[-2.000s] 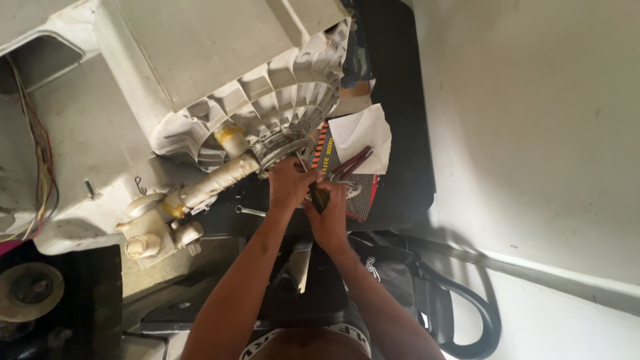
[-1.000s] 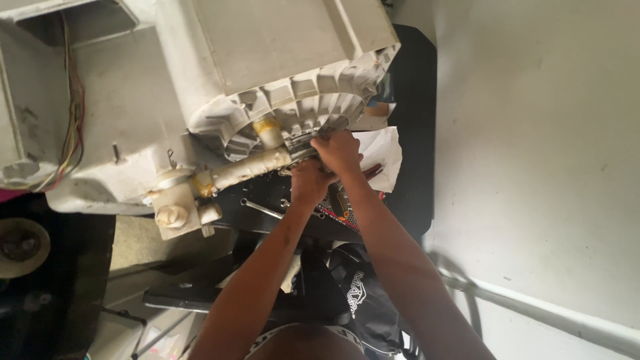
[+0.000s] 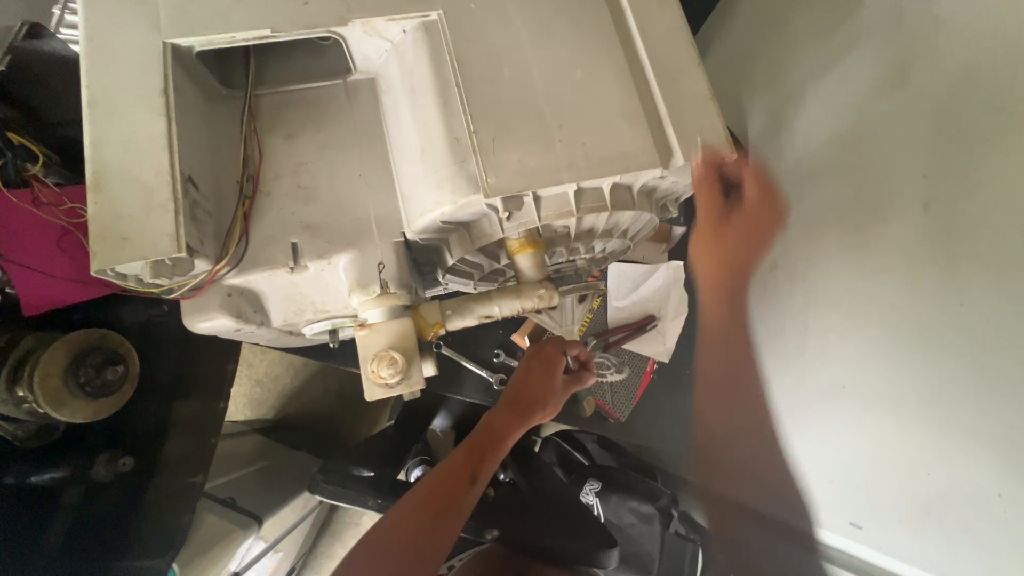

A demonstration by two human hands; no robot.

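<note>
A grey-white plastic washing machine tub housing (image 3: pixel 560 104) lies on its side, its ribbed round base facing me. A white drain pipe (image 3: pixel 500 306) with yellowed glue joints runs below it to a valve body (image 3: pixel 390 364). My left hand (image 3: pixel 548 380) is closed on a small metal piece, below the pipe's right end; what the piece is cannot be told. My right hand (image 3: pixel 732 216), blurred, is raised at the housing's right corner, fingers bent; whether it touches the corner or holds anything is unclear. Red-handled pliers (image 3: pixel 628 332) lie below the ribbed base.
Combination wrenches (image 3: pixel 470 365) lie left of my left hand. White paper (image 3: pixel 652 308) and a patterned box or sheet (image 3: pixel 628 396) lie to its right. A black bag (image 3: pixel 616 488) is below. Loose wires (image 3: pixel 244 184) hang in the housing; a pale wall (image 3: pixel 896 280) stands at right.
Both hands were together at the pipe's right end by the ribbed base. My right hand has moved up and right to the housing's corner; my left is lower. The view has shifted.
</note>
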